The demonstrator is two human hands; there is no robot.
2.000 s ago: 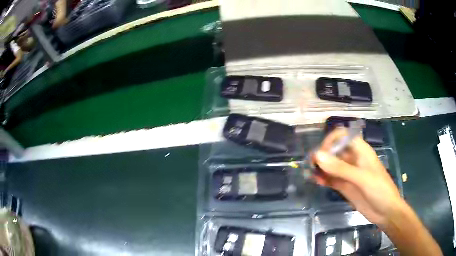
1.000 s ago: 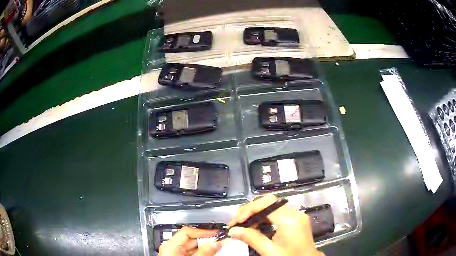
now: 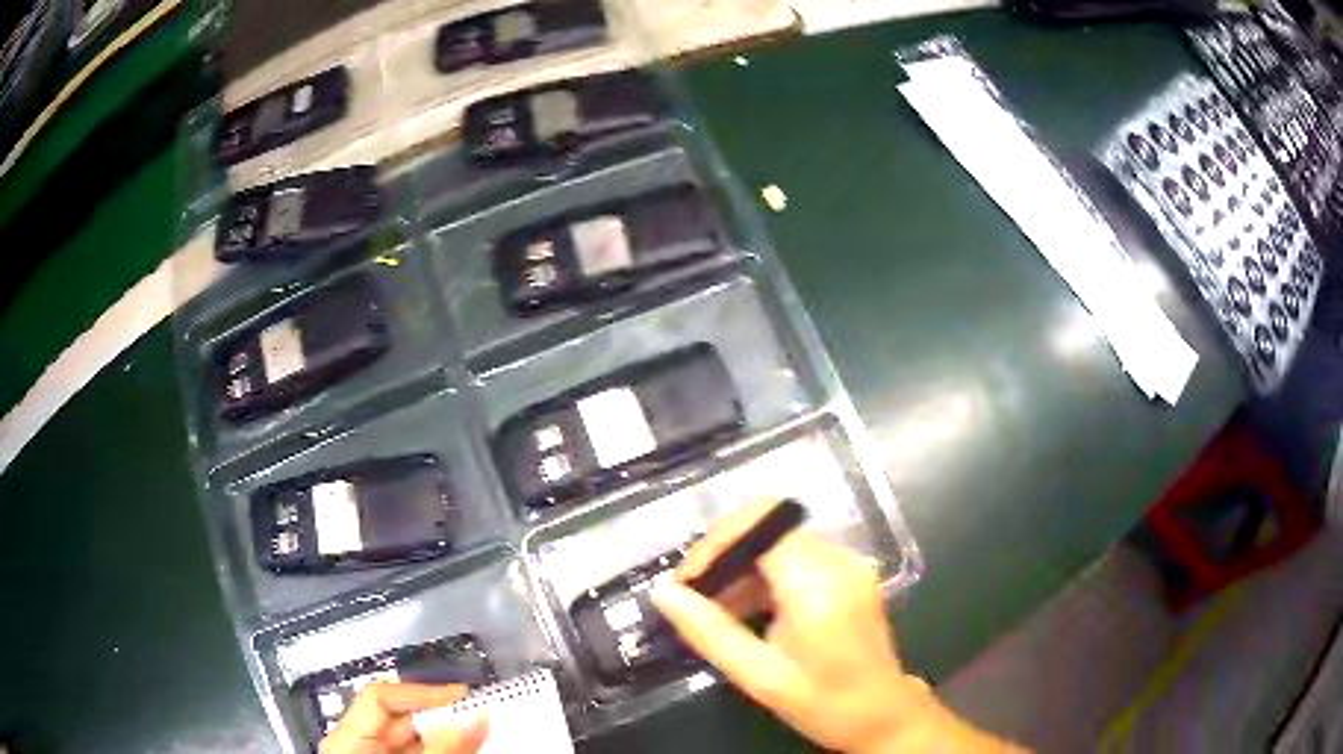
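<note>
A clear blister tray (image 3: 464, 416) holds black phones in two columns, one per pocket, backs up; one phone (image 3: 619, 427) shows a pale label area. My right hand (image 3: 803, 633) holds black pen-like tweezers (image 3: 748, 545) over the nearest phone in the right column (image 3: 636, 633), partly hiding it. The tweezers' tip is hidden by my fingers. My left hand (image 3: 386, 722), cut off by the bottom edge, holds a small white sheet (image 3: 516, 719) with small marks along its edge, over the nearest phone in the left column.
White paper strips (image 3: 1046, 221) lie on the dark green bench (image 3: 943, 383) at the right. Beyond them is a clear parts tray (image 3: 1215, 206) with rows of round dark parts. A red stool (image 3: 1230, 508) stands below the bench edge. A pale board (image 3: 737, 22) lies at the top.
The view has turned and shifted right. My hands have moved apart; my right hand with the tweezers is now over the nearest right phone, while my left hand stays at the near left with the white sheet.
</note>
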